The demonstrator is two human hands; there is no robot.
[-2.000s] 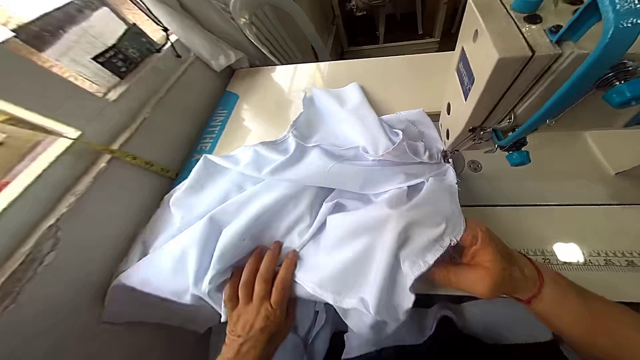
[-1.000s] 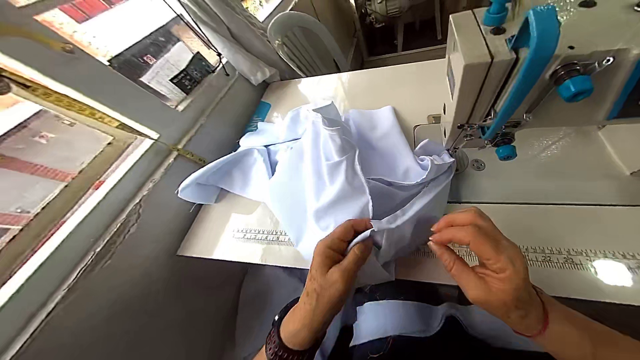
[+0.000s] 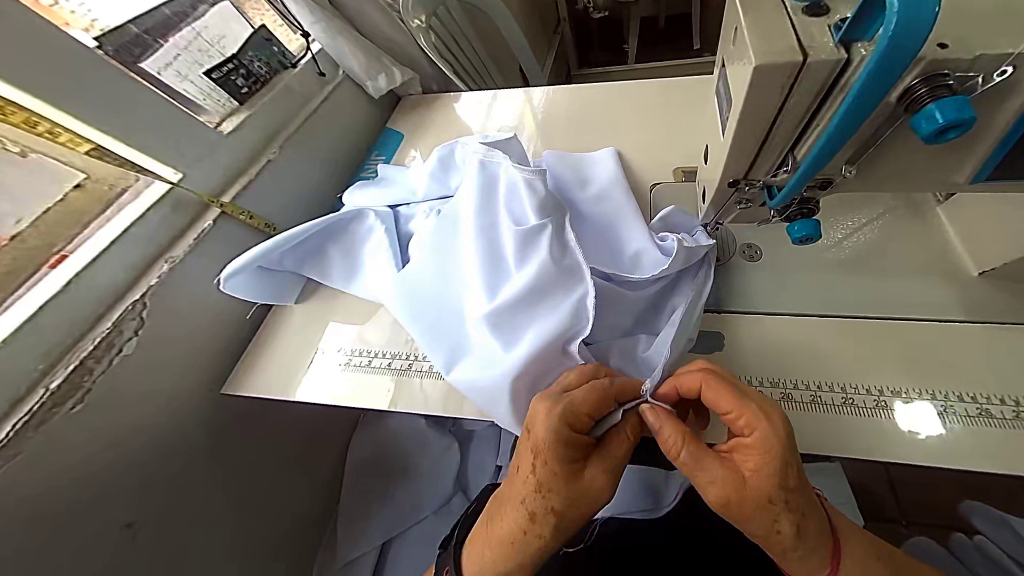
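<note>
A pale blue fabric garment piece (image 3: 496, 272) lies crumpled over the front of the sewing table, one corner running under the presser foot of an industrial sewing machine (image 3: 800, 104). At the table's front edge my left hand (image 3: 572, 448) pinches a seamed edge of the fabric between thumb and fingers. Touching the same edge from the right, my right hand (image 3: 728, 448) holds it between thumb and index finger. The fingertips of both hands nearly meet there. The needle area is partly hidden by bunched cloth.
A printed ruler scale (image 3: 880, 404) runs along the table's front edge. More pale blue cloth (image 3: 400, 488) hangs below it, over my lap. A wall with a window and a yellow measuring tape (image 3: 240, 214) is at left. A plastic chair (image 3: 472, 40) stands behind the table.
The cloth was spread wide under my left hand at first; it now lies narrower, its edge gathered at the table front. My hands have come together on that edge.
</note>
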